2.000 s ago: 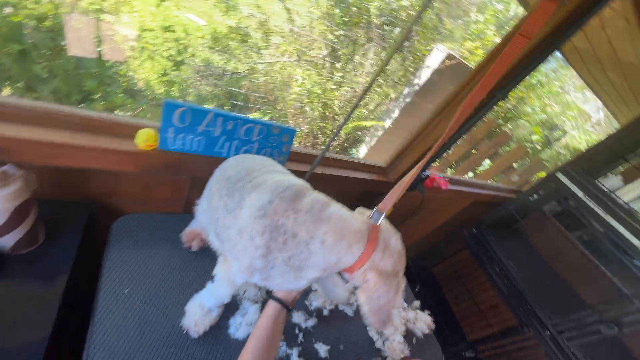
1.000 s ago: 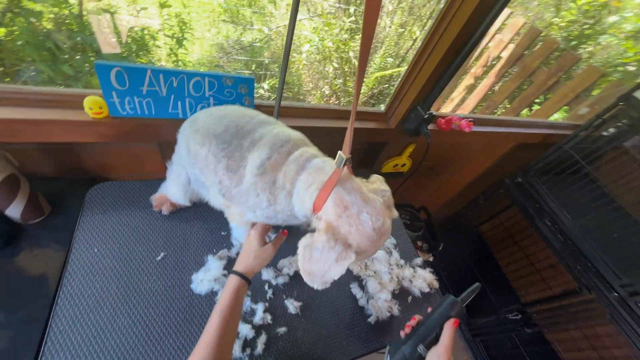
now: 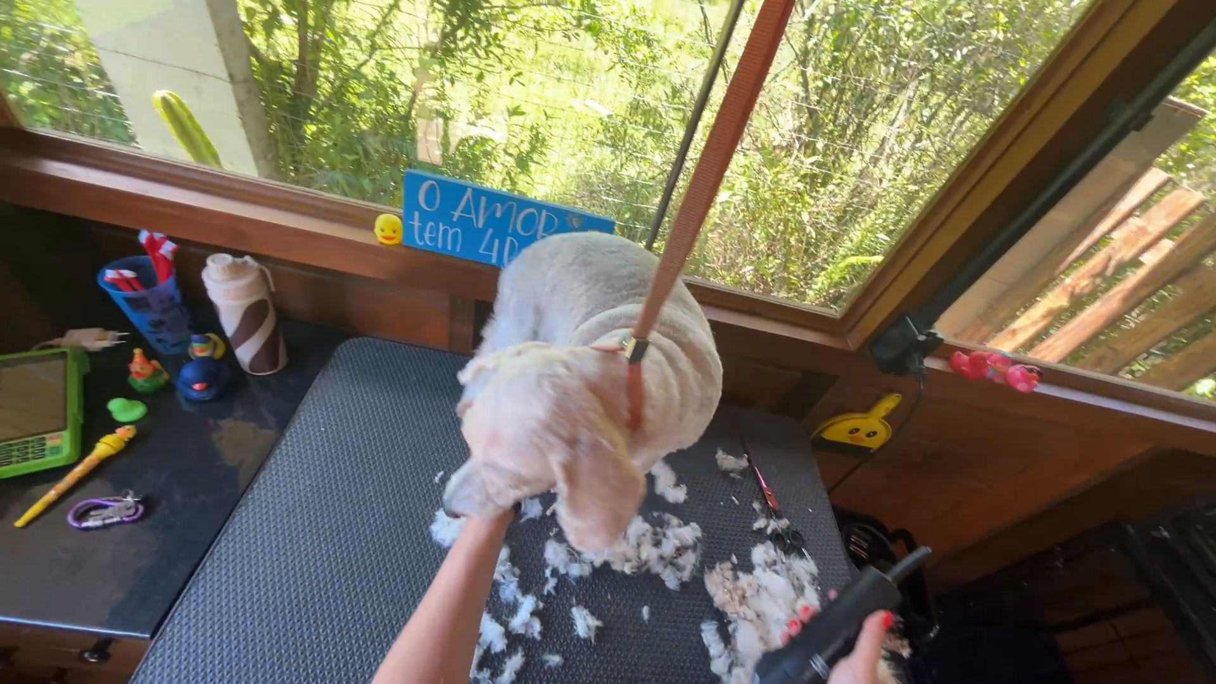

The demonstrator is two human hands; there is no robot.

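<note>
A closely trimmed, light-coated dog stands on a black textured grooming table, its head turned toward me and to the left. An orange strap with a metal buckle loops round its neck and runs up out of view. My left arm reaches under the dog's head; my left hand is hidden behind the muzzle, so its hold cannot be seen. At the lower right my right hand holds a black cordless clipper, away from the dog. Clumps of cut fur lie in front of the dog and to its right.
Red-handled scissors lie among fur at the table's right. On the dark side counter are a tumbler, a blue cup, rubber ducks and a green card terminal. A blue sign stands on the window ledge. Black cage bars are at lower right.
The dog has turned its head and front toward me and to the left. My left hand has gone from its underside to beneath its head. The clipper remains in my right hand.
</note>
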